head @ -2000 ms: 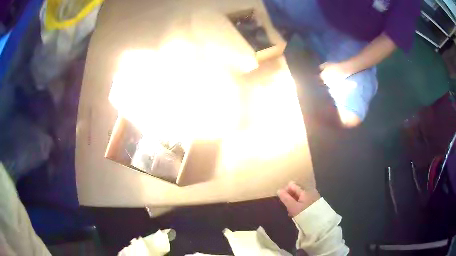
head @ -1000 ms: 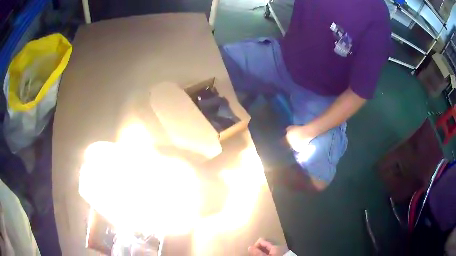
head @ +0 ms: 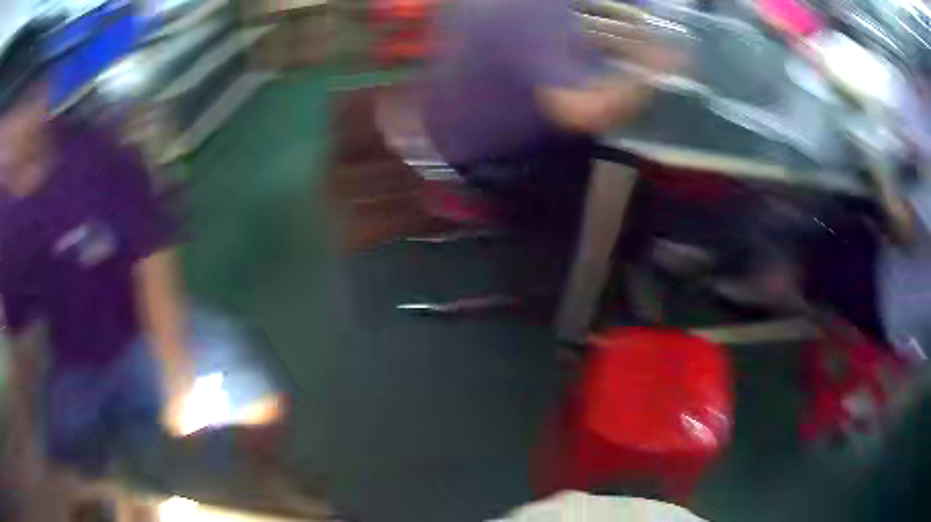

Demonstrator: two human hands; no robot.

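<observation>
Neither of my hands is in view. A pale, cream cloth edge (head: 592, 507), which looks like my own clothing, shows at the bottom. The thing nearest in front of me is a red plastic stool (head: 658, 393) on the green floor. At the lower left, a strip of the cardboard-covered table (head: 230, 510) shows with glare on it. The whole view is blurred by motion.
A seated person in a purple shirt (head: 77, 255) is at the left. Another person in purple (head: 505, 87) sits by a table with a pale frame leg (head: 599, 245). A brown panel-like thing (head: 357, 168) stands behind the floor area. Shelves stand at the upper left.
The view has swung right, away from the cardboard-covered table. The open boxes and my hand have left the picture. The purple-shirted person now shows at the left, and the red stool has come into view.
</observation>
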